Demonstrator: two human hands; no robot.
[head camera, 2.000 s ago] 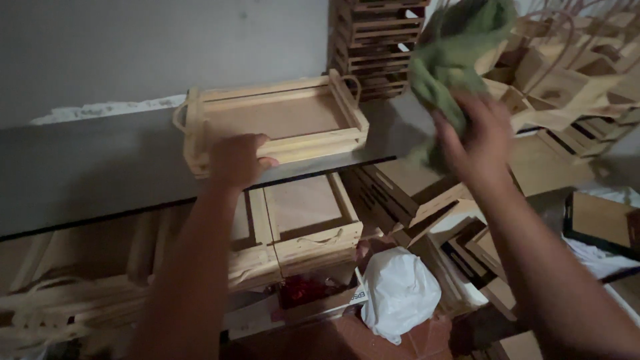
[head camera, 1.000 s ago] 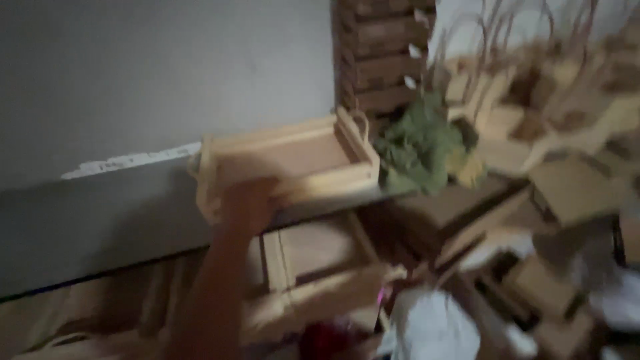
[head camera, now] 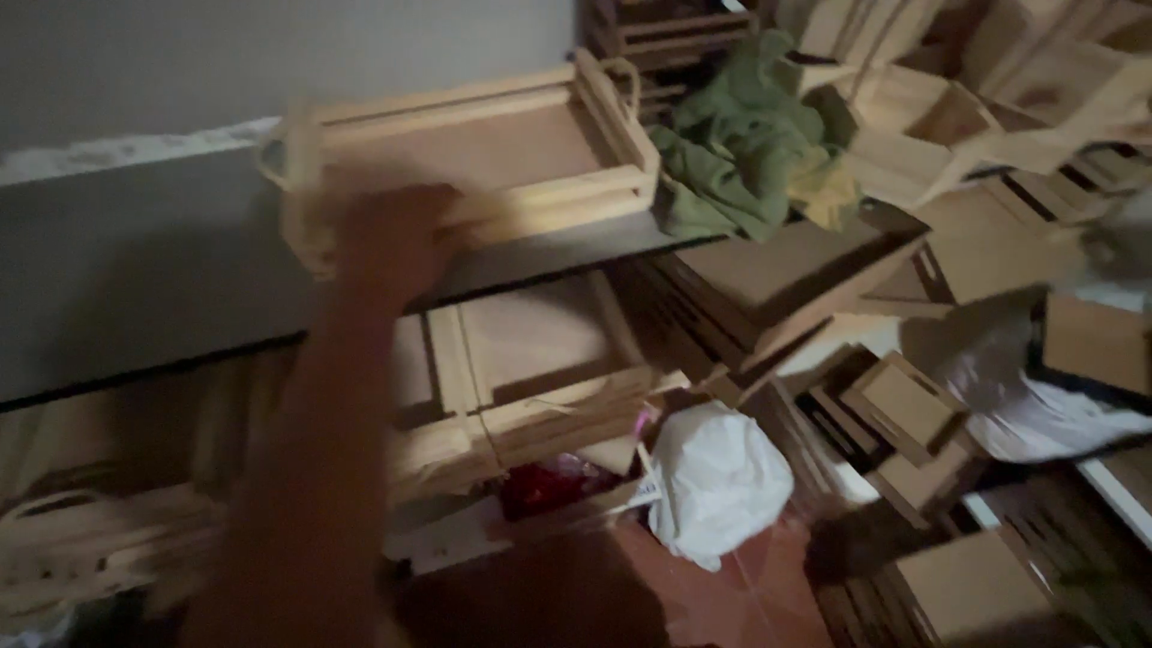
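Note:
My left hand is at the front rail of a pale wooden tray with rope handles, its fingers curled over the rail; the hand is blurred. The tray rests on a grey shelf against the wall. A crumpled green cloth lies on the shelf at the tray's right end, beside a yellowish cloth piece. My right hand is out of the frame.
Below the shelf stand more pale wooden trays. A white plastic bag sits on the red floor. Dark slatted crates are stacked behind the cloth. Wooden boxes crowd the right side.
Two seconds ago my right hand held the green cloth up; it now lies beside the tray, and that hand has left the view. My left hand remains at the tray's front rail.

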